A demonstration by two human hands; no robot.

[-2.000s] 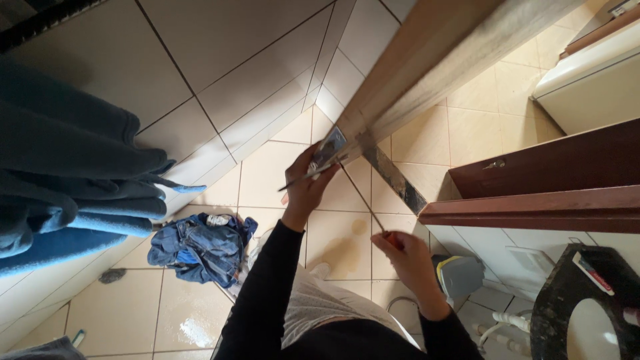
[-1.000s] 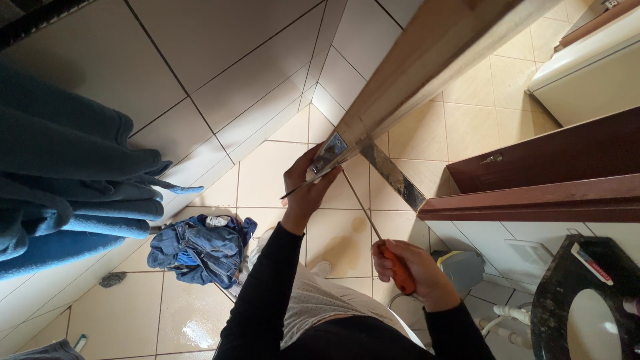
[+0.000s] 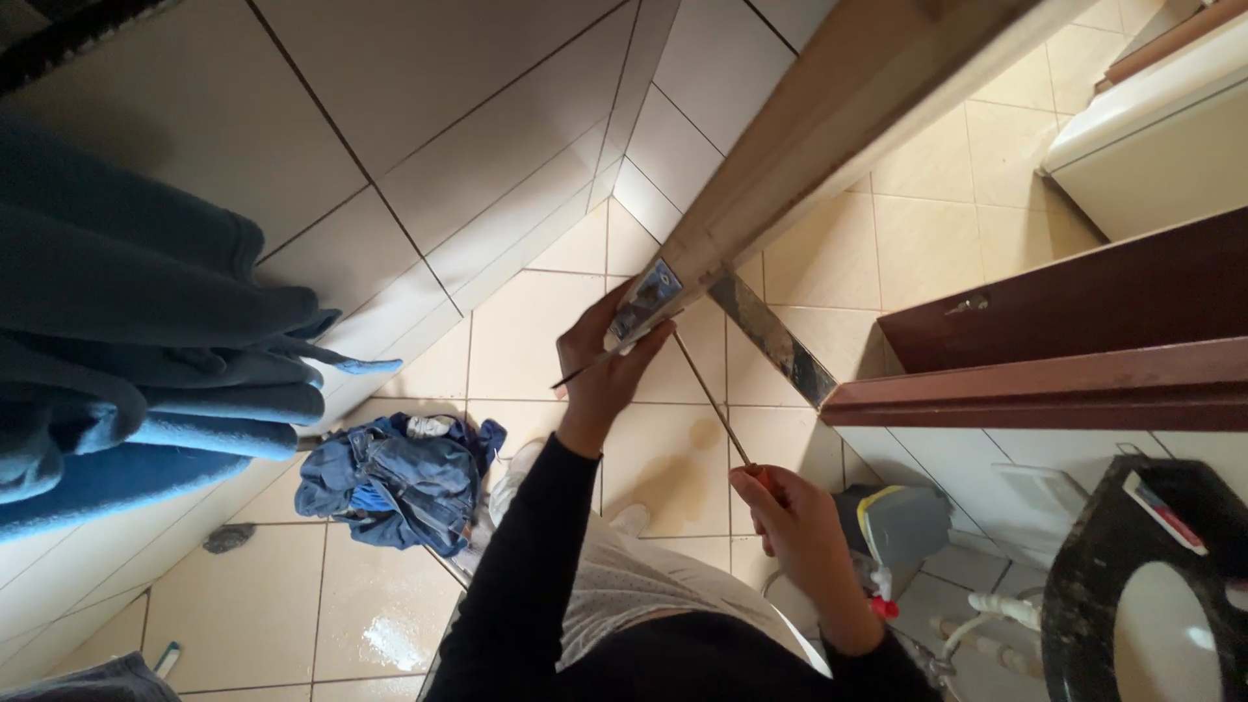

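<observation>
My left hand [image 3: 609, 375] is at the edge of a wooden door [image 3: 780, 136], wrapped around a metal lock part [image 3: 648, 297] set in that edge. A thin dark rod [image 3: 577, 374] sticks out to the left beside its fingers; what it belongs to is hard to tell. On the right, my right hand [image 3: 790, 507] grips the orange handle of a long screwdriver, largely covered by the fingers. The screwdriver's shaft [image 3: 714, 398] runs up and left to near the lock part, where its tip is hidden by my left hand's fingers and the door edge.
Blue towels or robes [image 3: 146, 370] hang at the left. Below them, a pile of denim clothes [image 3: 400, 483] sits over the tiled floor. A dark red door frame [image 3: 1033, 385] stands at right, above a black stone washbasin counter [image 3: 1082, 546] and a grey bin [image 3: 902, 526].
My right hand has shifted its grip on the screwdriver; the orange handle showed plainly one second ago and is now mostly covered. My left hand stays at the lock part.
</observation>
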